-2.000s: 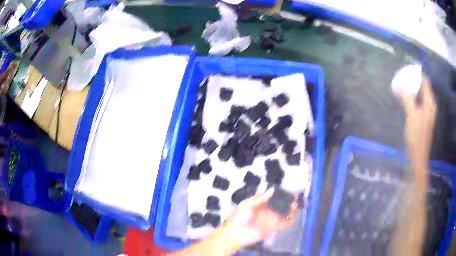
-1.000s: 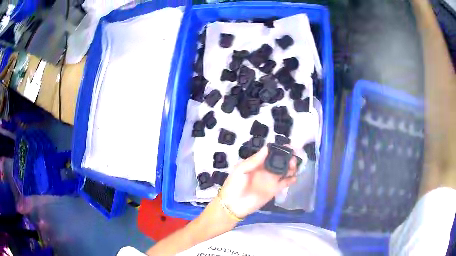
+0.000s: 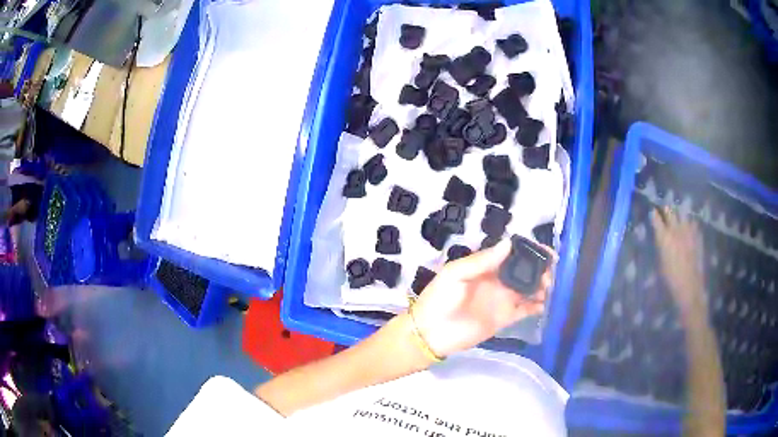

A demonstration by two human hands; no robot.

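My left hand (image 3: 482, 299) holds one black moulded part (image 3: 524, 265) over the near right corner of a blue crate (image 3: 583, 171). Many loose black parts (image 3: 452, 128) lie scattered and heaped on white liner sheets (image 3: 367, 162) in that crate. My right hand (image 3: 676, 229) is over the far left part of a compartment tray (image 3: 653, 316) in a blue crate at the right. That hand is blurred; whether its fingers hold anything cannot be told.
A blue crate with a plain white liner (image 3: 243, 128) stands at the left, touching the parts crate. Below are a red stool (image 3: 286, 335), a small blue bin with dark pieces (image 3: 183, 288) and more blue bins (image 3: 89, 239). Brown cardboard (image 3: 102, 107) stands far left.
The crates sit further up in the view than at first. My left hand still holds the black part. My right hand, first raised beyond the tray with something white, is now over the tray.
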